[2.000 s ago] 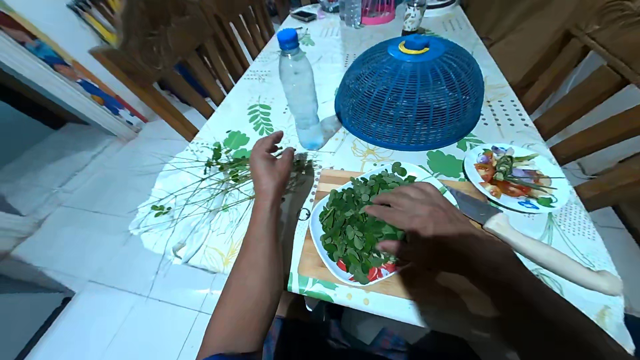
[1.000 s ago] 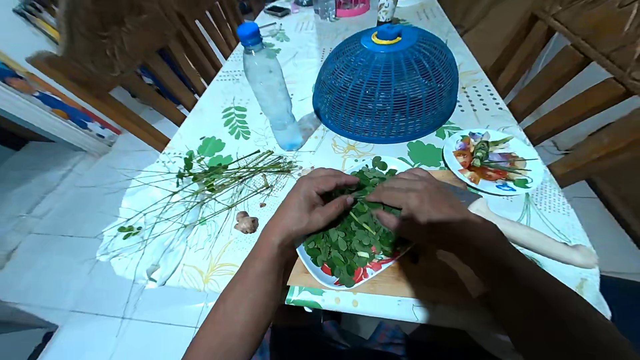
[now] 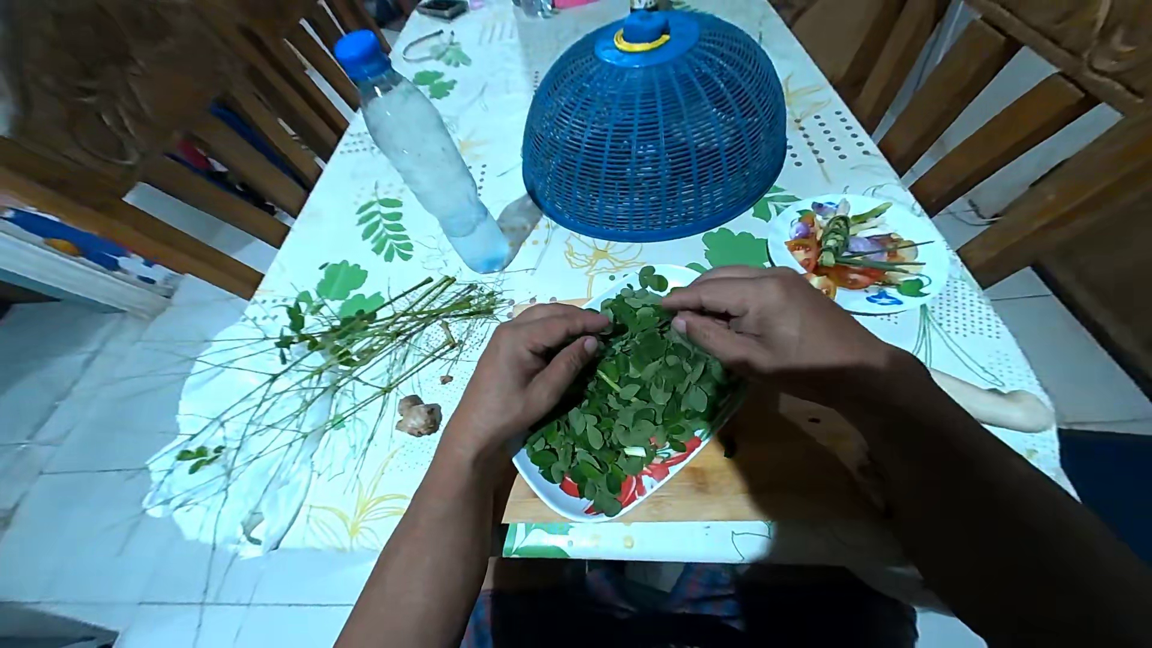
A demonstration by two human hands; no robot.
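Observation:
A white plate with a red pattern (image 3: 549, 490) lies on a wooden cutting board (image 3: 756, 477), heaped with small round green leaves (image 3: 630, 396). My left hand (image 3: 540, 369) is at the heap's left side, thumb and forefinger pinched close together at the leaves. Across from it, my right hand (image 3: 765, 319) reaches over the upper right of the heap, its thumb and fingertips also drawn together at the leaves. Whether either pinch holds a leaf or stem is too small to tell. Stripped green stems (image 3: 387, 333) lie in a loose pile left of the plate.
A water bottle with a blue cap (image 3: 432, 162) stands behind the stems. The blue mesh food cover (image 3: 657, 135) is beyond the plate. At right are a plate of cut vegetables (image 3: 936, 261) and a long white radish (image 3: 999, 405). Ginger (image 3: 418, 416) lies near my left forearm. Wooden chairs flank the table.
My left hand has moved from beside the bottle and stems, where it was two seconds ago, to the leaves on the plate. My right hand stays over the leaves, its fingers now pinched.

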